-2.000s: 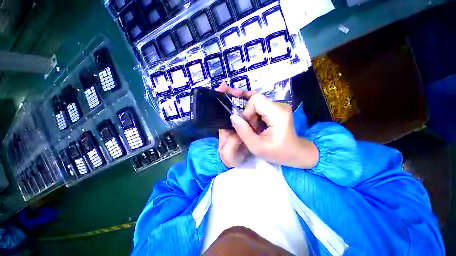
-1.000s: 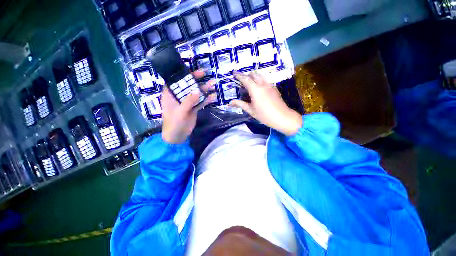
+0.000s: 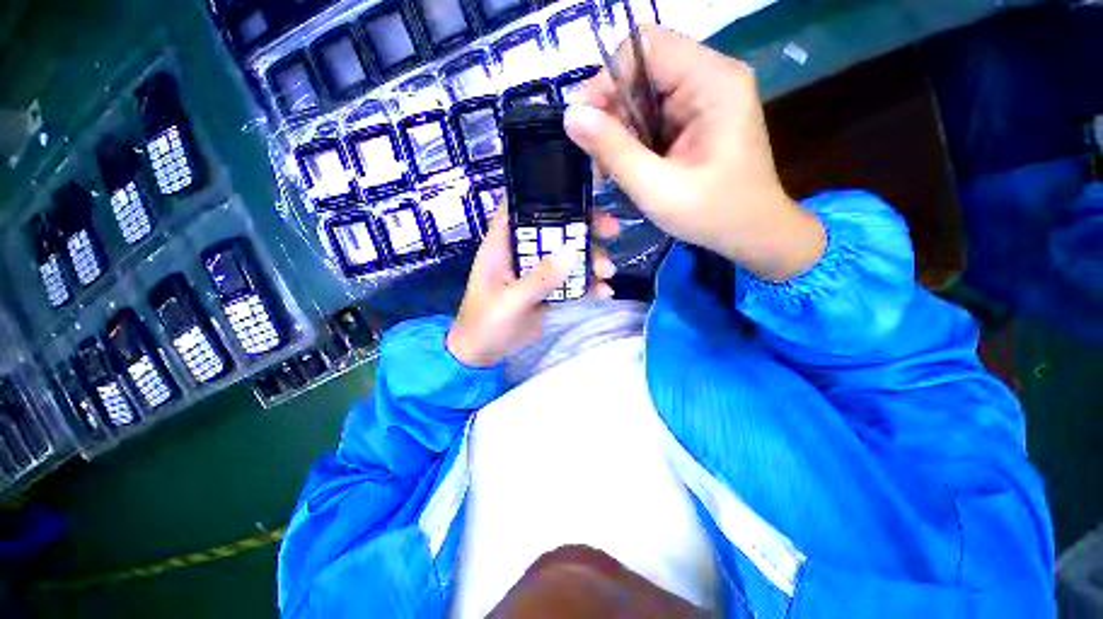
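Note:
A black phone (image 3: pixel 550 200) with white keys stands upright in the view, its front towards me, above my lap. My left hand (image 3: pixel 518 288) is shut on its lower part, thumb on the keys. My right hand (image 3: pixel 696 151) holds thin metallic tweezers (image 3: pixel 634 75) in its fist, points upward. Its thumb and fingertips are at the phone's upper right edge. Whether they pinch anything thin there cannot be told. Behind them lies the clear window tray (image 3: pixel 290 215) with rows of black frames with pale centres.
Clear phone trays (image 3: pixel 194 252) with keypad phones lie on the green bench at left. A small tray (image 3: pixel 317 366) with dark parts is below them. A brown carton (image 3: pixel 865 157) stands at right, and a neighbour's blue sleeve (image 3: pixel 1043 230) shows beyond it.
My left hand has brought the phone right, off the tray area, and turned it upright. My right hand has risen from the tray to the phone's top, tweezers now clearly visible.

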